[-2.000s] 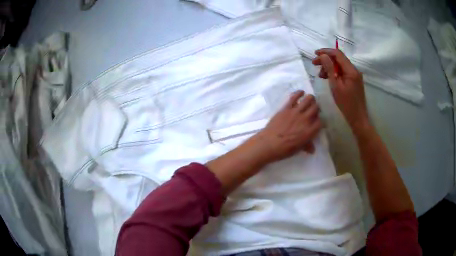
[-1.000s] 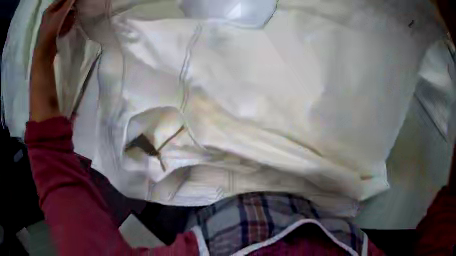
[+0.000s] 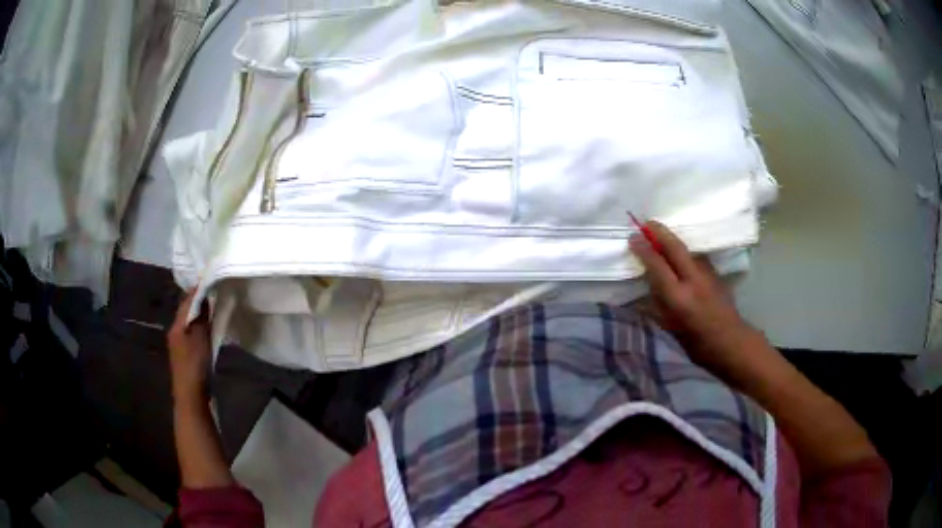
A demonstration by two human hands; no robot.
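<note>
A white garment piece (image 3: 589, 155) with dark double stitching lies across the table in front of me. A welt pocket (image 3: 609, 68) is outlined near its upper right, and a stitched patch pocket (image 3: 377, 129) is left of centre. The straight stitched edge runs along the front. My left hand (image 3: 189, 335) grips the garment's front left corner, its fingers partly hidden by the cloth. My right hand (image 3: 687, 289) holds a thin red pen (image 3: 648, 233) over the garment's front edge at right. Frayed threads show at the garment's right edge.
Cream cloth pieces (image 3: 72, 134) hang at the left. Another stitched white piece (image 3: 842, 67) lies at the upper right of the grey-white table (image 3: 842, 278). My plaid apron (image 3: 558, 382) touches the front folds. Pale flat items (image 3: 289, 464) are below the table at left.
The garment has been turned over, so its pockets and straight stitched edge now face up near me. My left hand has come down to the front left corner. My right hand is back in full view.
</note>
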